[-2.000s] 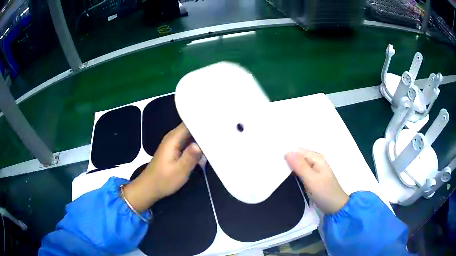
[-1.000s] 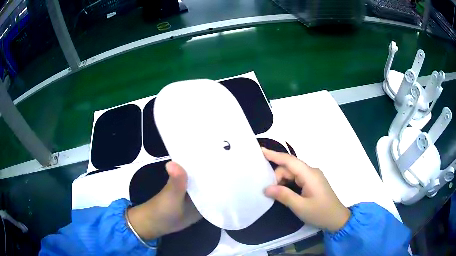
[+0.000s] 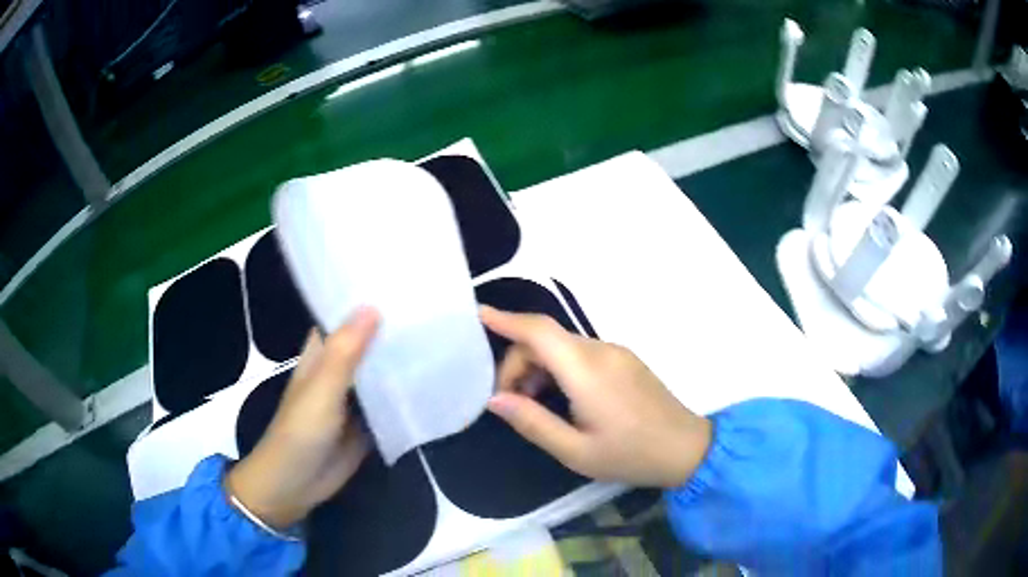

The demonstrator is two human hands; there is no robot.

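Note:
A white rounded piece (image 3: 395, 259) is held up over the black pads, its lower end bent and creased. My left hand (image 3: 316, 423) holds its lower left edge, thumb on the face and the other fingers hidden behind it. My right hand (image 3: 597, 400) has index finger and thumb at its right edge. Black rounded pads (image 3: 201, 333) lie in rows on white sheets (image 3: 643, 237) beneath; the held piece and my hands cover some of them.
White stand bodies (image 3: 874, 265) with upright arms are at the right, beside the sheets. Another group of white arms (image 3: 862, 68) is behind them. The green surface (image 3: 564, 96) lies beyond a pale curved strip. A grey post (image 3: 68, 118) is at the upper left.
The view has shifted, so the bench things appear lower left or higher. The white piece has turned and bent, and its central hole no longer shows. Both hands stay at it.

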